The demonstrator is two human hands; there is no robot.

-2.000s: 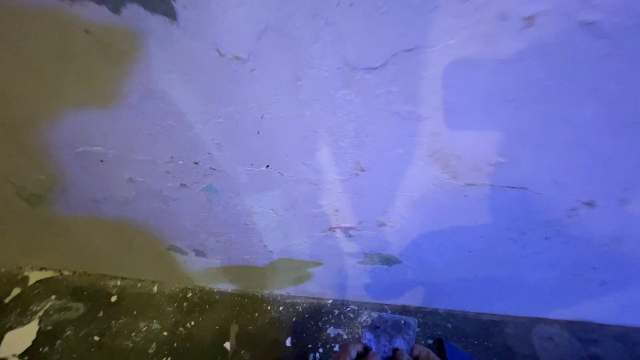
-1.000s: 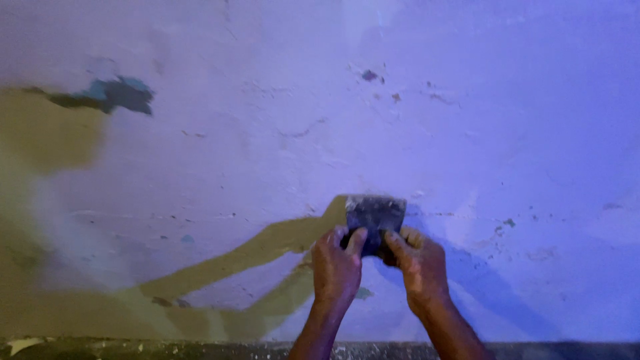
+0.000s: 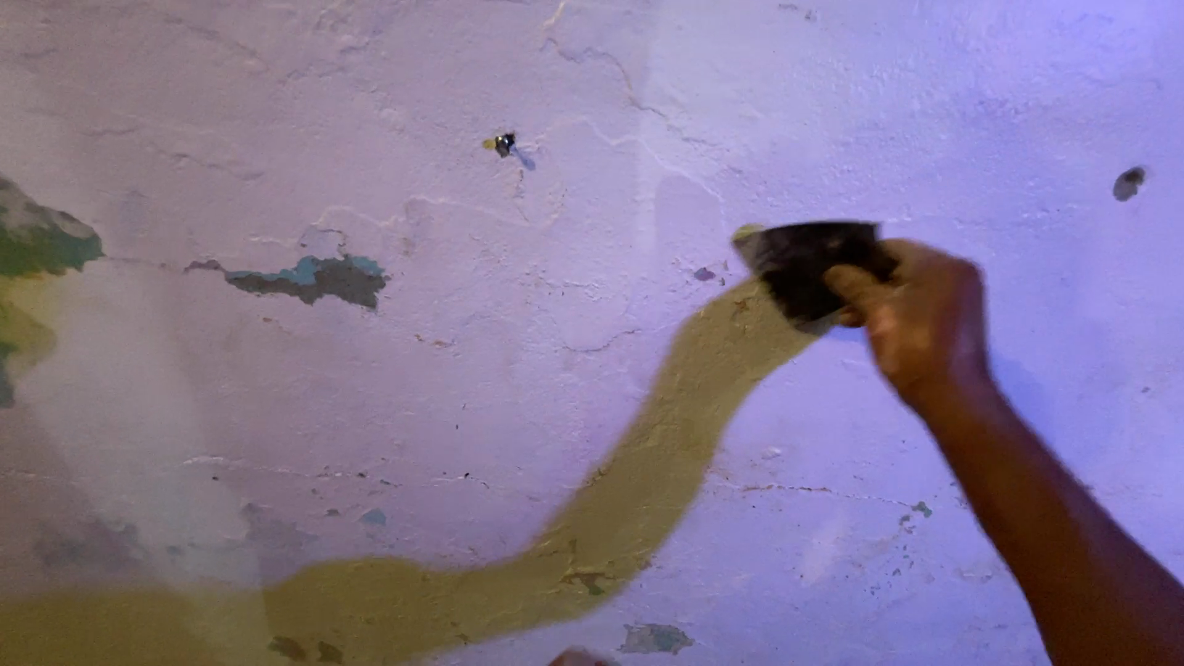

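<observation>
My right hand (image 3: 911,310) grips a dark, flat scraper blade (image 3: 819,268), thumb across its face, held tilted against or close to the painted wall (image 3: 518,388). The blade's wide edge points up and left; any handle is hidden or blurred. Only a small bit of my left hand (image 3: 581,658) shows at the bottom edge, too little to tell what it does. The wall has cracks, raised paint ridges and chips, with a grey and blue bare patch (image 3: 347,280) left of the blade.
A small metal fixing (image 3: 504,144) sticks out of the wall at upper middle. A dark hole (image 3: 1128,183) lies at the right. Green and grey peeled areas (image 3: 42,240) mark the left edge. The arm casts a long shadow over the wall.
A second ago both hands held the scraper; now only the right holds it, higher on the wall, and the left has dropped to the bottom edge. The view has moved up the wall.
</observation>
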